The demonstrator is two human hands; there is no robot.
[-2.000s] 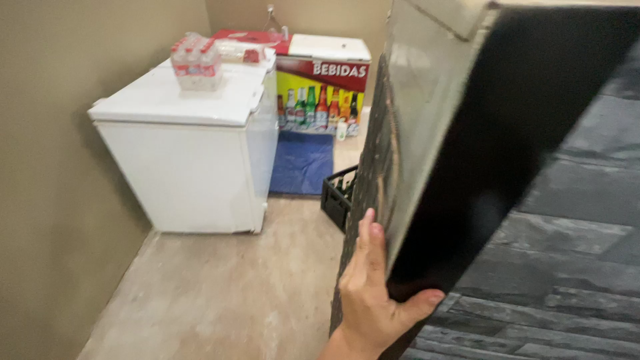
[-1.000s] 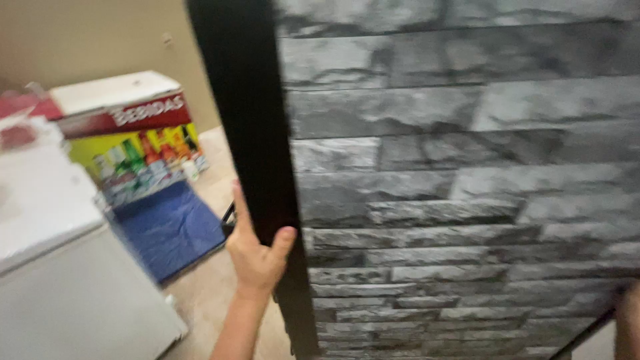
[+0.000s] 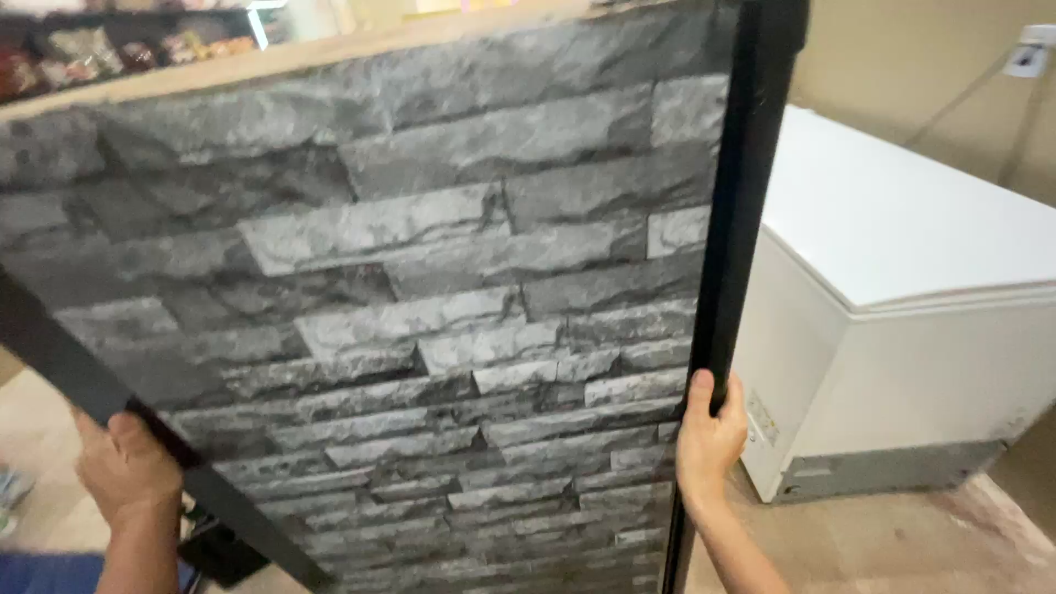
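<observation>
A large panel with a grey stone-pattern face (image 3: 462, 313) and dark edge strips fills the middle of the head view, tilted. My left hand (image 3: 132, 466) grips its left dark edge, with the thumb over the strip. Around the right black edge my right hand (image 3: 711, 441) is closed, its thumb on the front side and its fingers on the outer side. A light-coloured top edge shows along the panel's upper side. The panel's lower end lies outside the view.
A white chest freezer (image 3: 932, 388) stands on the floor to the right, close to the panel. A white wall socket (image 3: 1029, 51) with cables is above it. A black crate (image 3: 221, 549) and a blue mat (image 3: 49, 573) lie at lower left. Shelves with packaged goods (image 3: 91, 49) are behind.
The view has swung round a lot. The panel's patterned face now fills the middle. Both hands are on its edges, where two seconds ago only one hand showed.
</observation>
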